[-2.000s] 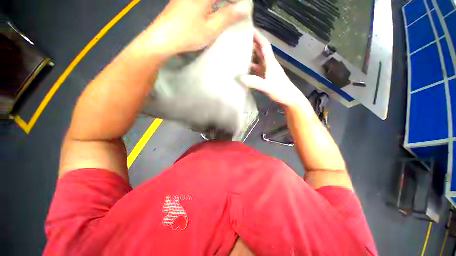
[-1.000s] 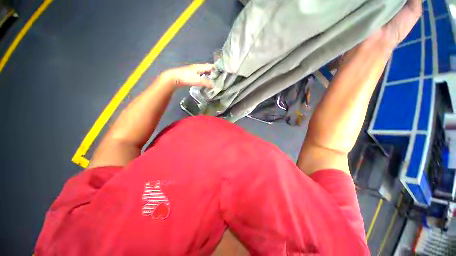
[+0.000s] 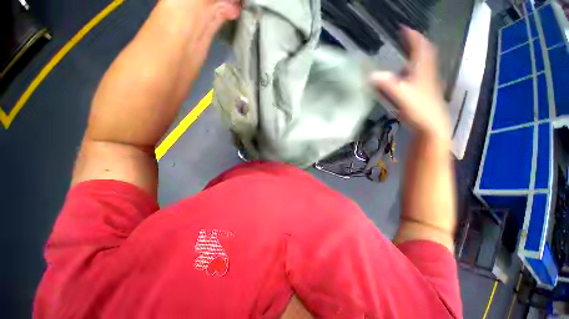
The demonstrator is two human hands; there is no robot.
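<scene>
A pale grey-green cloth garment (image 3: 281,81) hangs in front of my chest, its right part blurred by motion. My left hand (image 3: 215,12) is at the top edge, partly cut off, and grips the upper left of the garment. My right hand (image 3: 415,87) is blurred, with thumb and fingers spread. It is empty, and its thumb is close to the garment's right side; whether they touch is unclear.
A metal table edge (image 3: 469,87) with dark straps (image 3: 355,28) is at the upper right. A stool frame with a dark bundle (image 3: 365,152) stands below the garment. Blue panelled tables (image 3: 518,112) are at the right. Yellow lines (image 3: 184,128) mark the floor.
The garment was stretched towards the upper right between both hands; now it hangs bunched nearer the centre. My left hand has risen to the top edge. My right hand has let go and moved left and down.
</scene>
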